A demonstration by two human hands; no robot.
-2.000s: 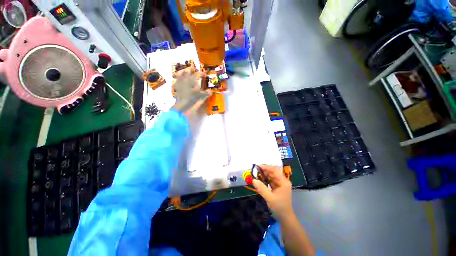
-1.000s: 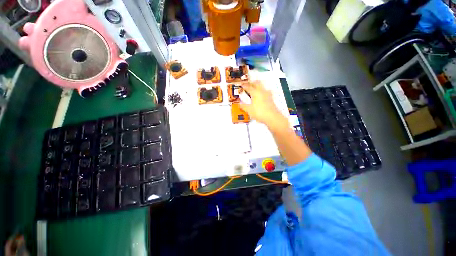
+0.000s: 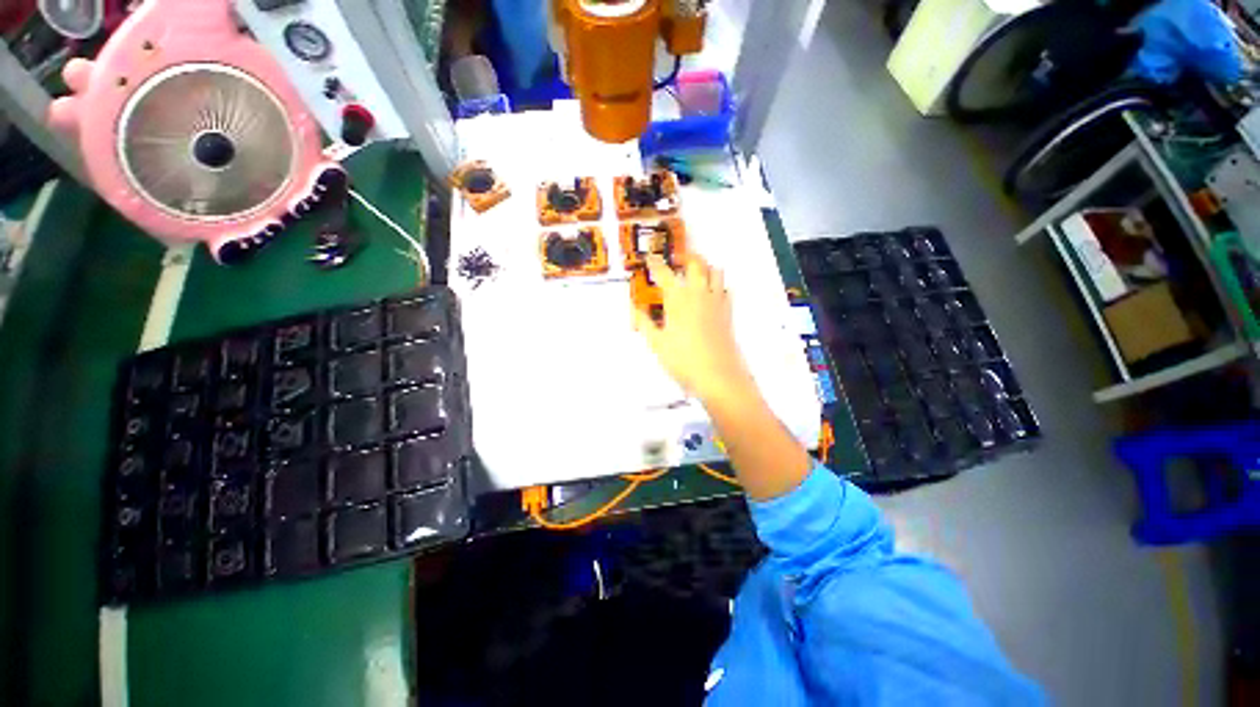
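My right hand (image 3: 695, 329), bare, reaches over the white base plate (image 3: 567, 366). Its fingertips touch the front right orange fixture (image 3: 652, 243), where a small dark module with a light face sits. Whether the fingers grip it cannot be told. Other orange fixtures with dark centres stand beside it: front left (image 3: 572, 253), back left (image 3: 568, 200) and back right (image 3: 647, 194). An orange block (image 3: 648, 294) just in front is partly hidden by my hand. My left hand is out of the picture.
The orange machine head (image 3: 612, 69) hangs behind the fixtures. A loose orange fixture (image 3: 480, 185) and small dark parts (image 3: 477, 264) lie at the plate's left. Black blister trays flank the machine, left (image 3: 297, 442) and right (image 3: 919, 352). A pink fan (image 3: 207, 138) stands upper left.
My left hand has left the picture. My right hand has moved from the front edge to the front right fixture. The machine head stands farther back, uncovering the fixtures.
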